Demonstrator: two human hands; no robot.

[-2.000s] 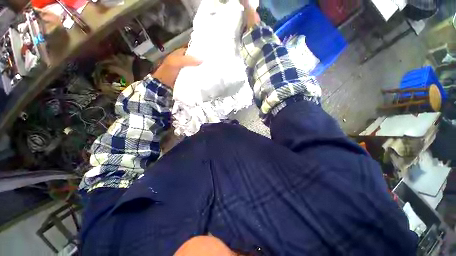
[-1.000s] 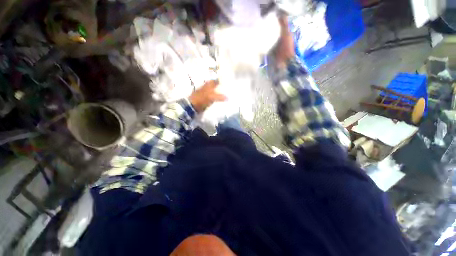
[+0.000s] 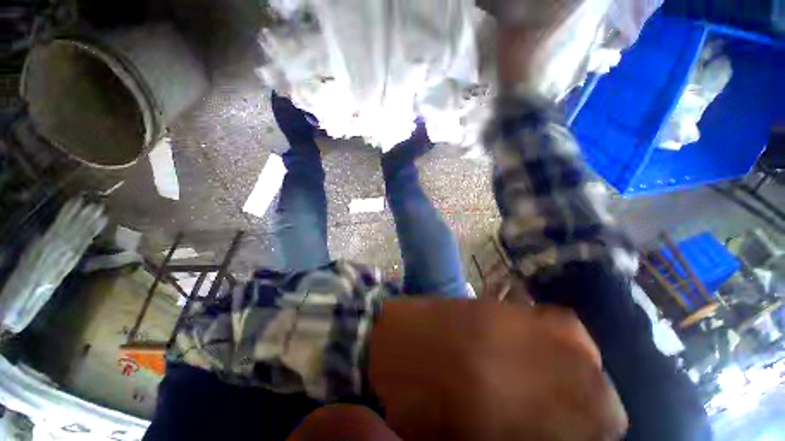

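Observation:
A ragged heap of white cut pieces (image 3: 379,69) is at the top centre, just beyond my feet. More white pieces (image 3: 590,43) lie between it and the blue crate. My right hand (image 3: 516,39) is blurred at the top, against the white pieces; its fingers are hidden, so its grip cannot be told. My left hand (image 3: 491,370) is large and blurred, close to the camera in front of my body; nothing shows in it, but its fingers are unclear.
A blue crate (image 3: 633,108) with white pieces inside stands at upper right. A round open bucket (image 3: 168,82) is at upper left. White strips (image 3: 264,184) lie on the grey floor. A blue-topped stool (image 3: 707,258) is at right, and a metal frame (image 3: 155,297) at lower left.
My left hand has left the white bundle and come back close to the camera. The bundle is no longer held between both hands. The heap, bucket and crate show larger, with my feet now visible.

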